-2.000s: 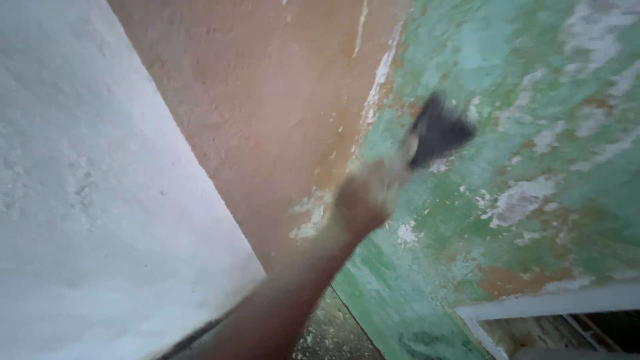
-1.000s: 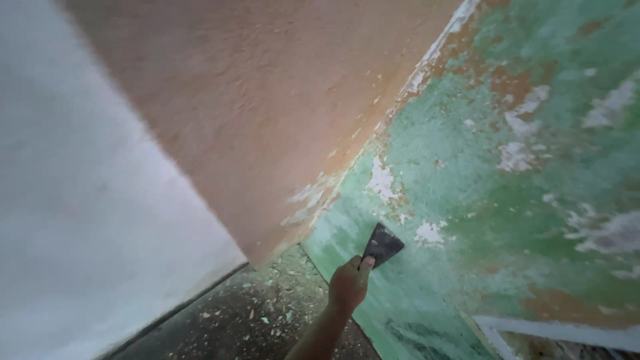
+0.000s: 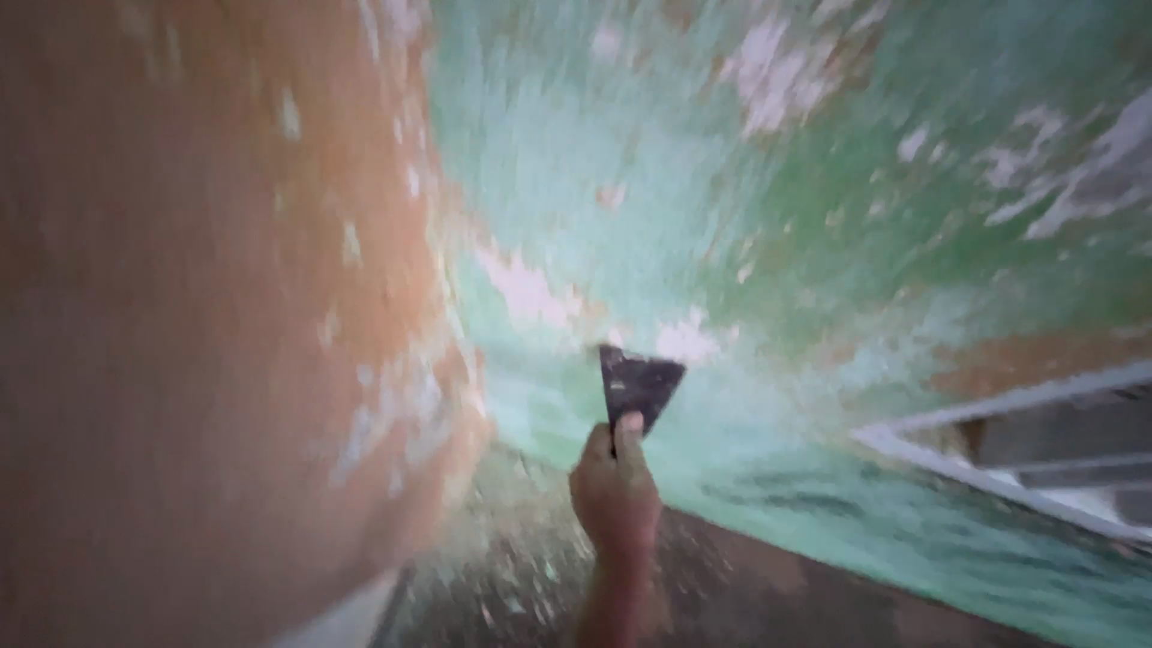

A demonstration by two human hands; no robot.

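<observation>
My left hand (image 3: 616, 490) grips a dark, roughly triangular flat scraper (image 3: 641, 382), with one digit pressed along its face. The blade points up and its wide edge is at or close to the green painted wall (image 3: 576, 180), just below pale bare patches (image 3: 688, 335). Whether the edge touches the wall cannot be told. The grip end is hidden by the fingers. My right hand is out of view.
A brownish-orange wall (image 3: 180, 315) meets the green wall at a corner on the left. Below lies a dark floor (image 3: 549, 576) with scattered flakes. A white-edged opening (image 3: 972, 477) is at the lower right.
The scraper was blurred in motion higher on the green wall two seconds ago, then lower one second ago, still in my left hand. The view has turned, and the corner now stands more upright.
</observation>
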